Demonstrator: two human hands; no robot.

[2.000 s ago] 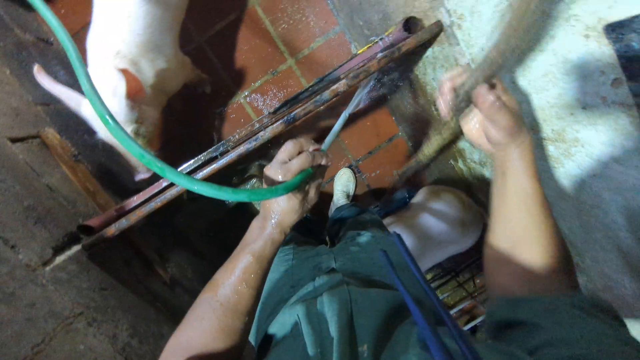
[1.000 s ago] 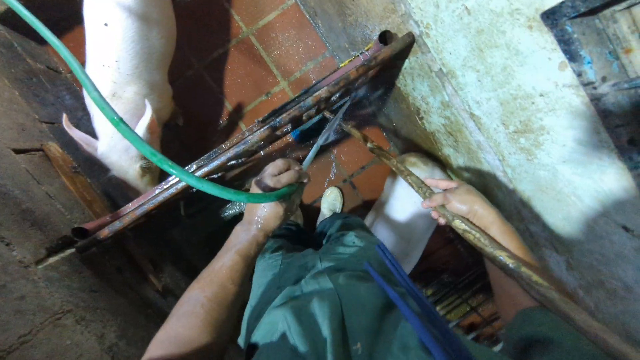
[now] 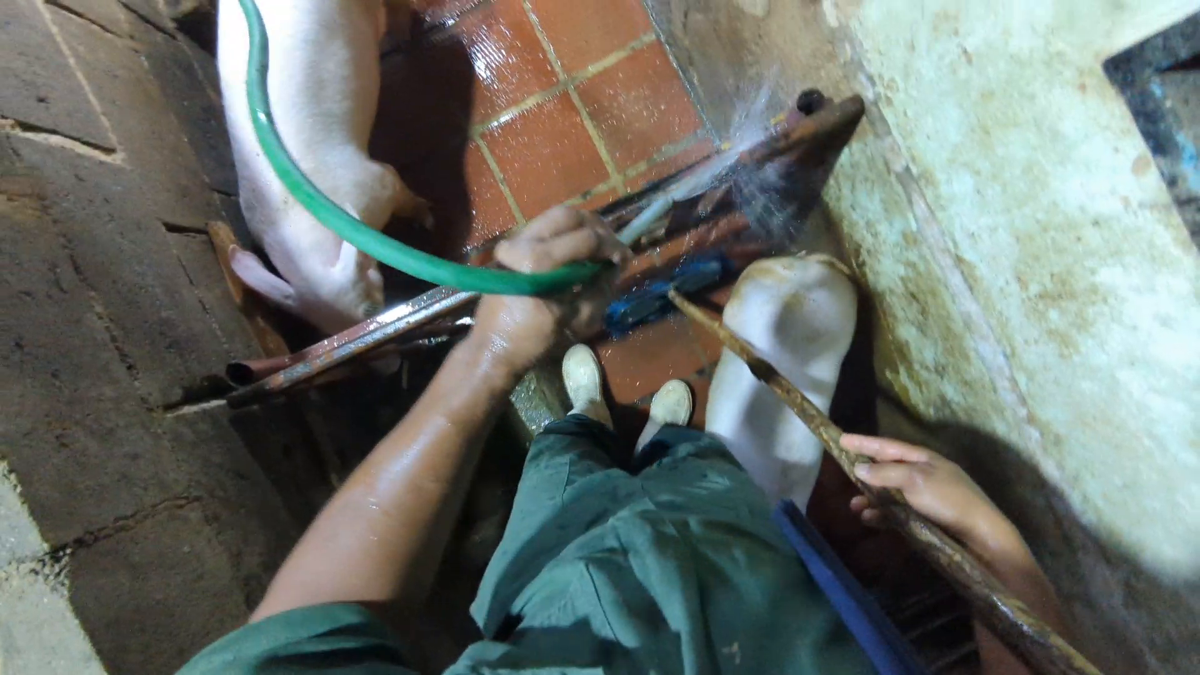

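Note:
My left hand is closed around the end of a green hose, and water sprays from it to the upper right, over the far end of a metal gate. My right hand grips a long wooden stick, whose thin tip lies close to a blue object by the gate. One pale pig is beyond the gate at the upper left, its head low beside the rails. A second pale pig stands to the right of my boots, partly behind the stick.
A stained pale wall rises on the right. Dark block masonry runs along the left. Wet red floor tiles lie beyond the gate. My light boots are on this side, with a blue bar near my right leg.
The stick, held up at the right two seconds ago, now slants down with its tip near the blue object. The spray now reaches the gate's far end. Both my boots have come into sight.

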